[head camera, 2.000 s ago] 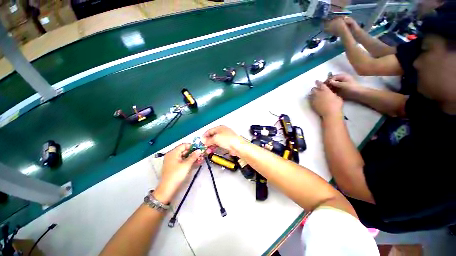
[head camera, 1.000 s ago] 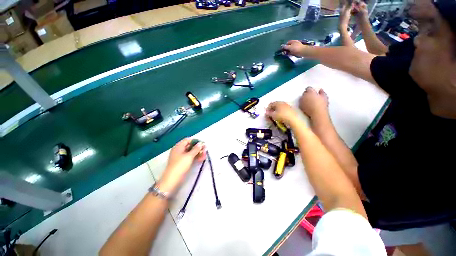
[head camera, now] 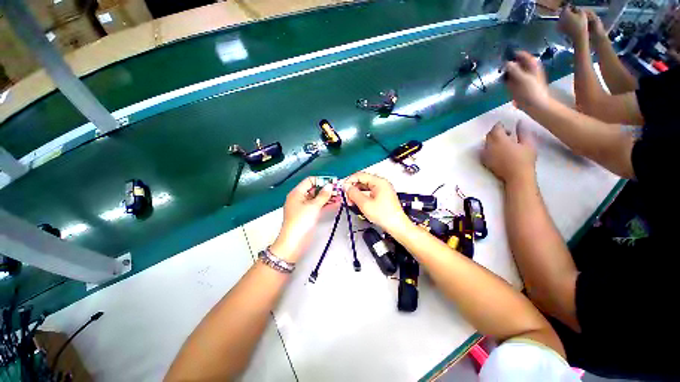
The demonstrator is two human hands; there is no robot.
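My left hand (head camera: 304,210) pinches small green circuit boards (head camera: 325,181) above the white bench. Two black cable leads (head camera: 328,245) hang from them, with dark plugs at the ends. My right hand (head camera: 373,198) meets it at the boards, its fingertips closed on something small, likely thin wires; the exact item is hidden by the fingers. A loose pile of black battery packs (head camera: 408,283), some with yellow stripes, lies on the bench beside and partly behind my right hand and forearm.
Joined units, one with a yellow-striped pack (head camera: 406,151), lie spaced along the green belt (head camera: 186,175). A grey frame post (head camera: 60,250) crosses at left. A brown carton (head camera: 63,357) with black leads is at lower left. Co-workers' arms (head camera: 548,254) reach in at right.
My right hand has come back from the pack pile to meet my left hand at the boards. The neighbour's hand has drawn back from the belt. The view has shifted.
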